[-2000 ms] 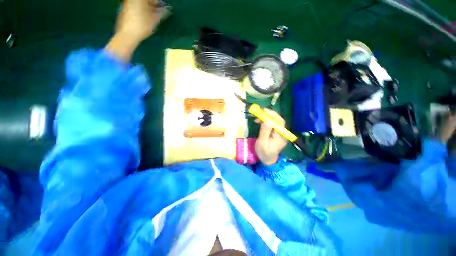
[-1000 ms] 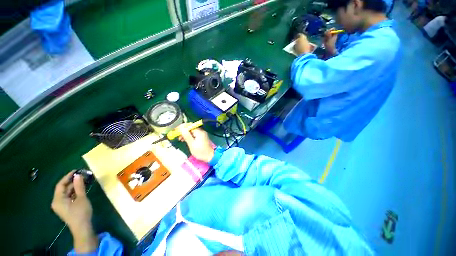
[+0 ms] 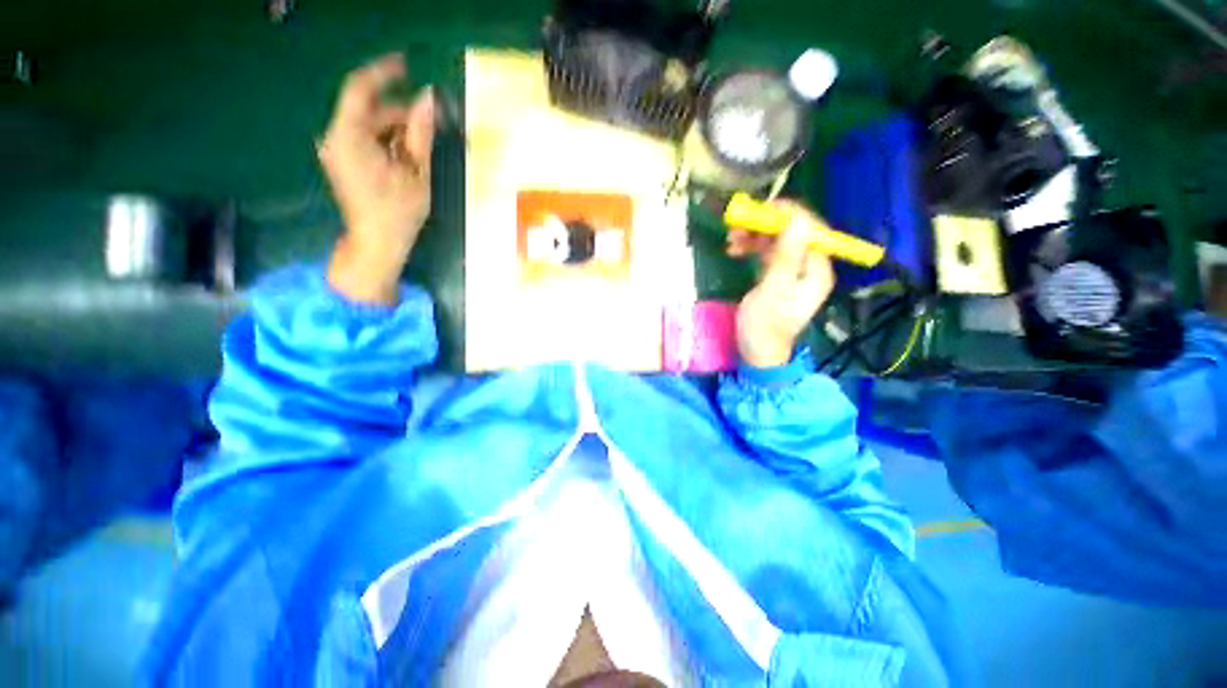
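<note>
My right hand holds the yellow handle of the soldering iron, right of the cream work board; the iron's tip is not clear. The orange-brown fixture lies on the board, with a small dark disc at its centre and pale pieces beside the disc. My left hand is raised left of the board, blurred, fingers curled with thumb and forefinger apart. I cannot tell whether it holds anything.
A black fan and a round tin stand at the board's far side. A pink block lies near my right hand. Further right are a blue box and a second fan. A silvery spool is far left.
The view has turned back from the neighbouring worker to the board. My left hand, which had a small dark thing at its fingers, is now beside the board. My right hand still holds the iron.
</note>
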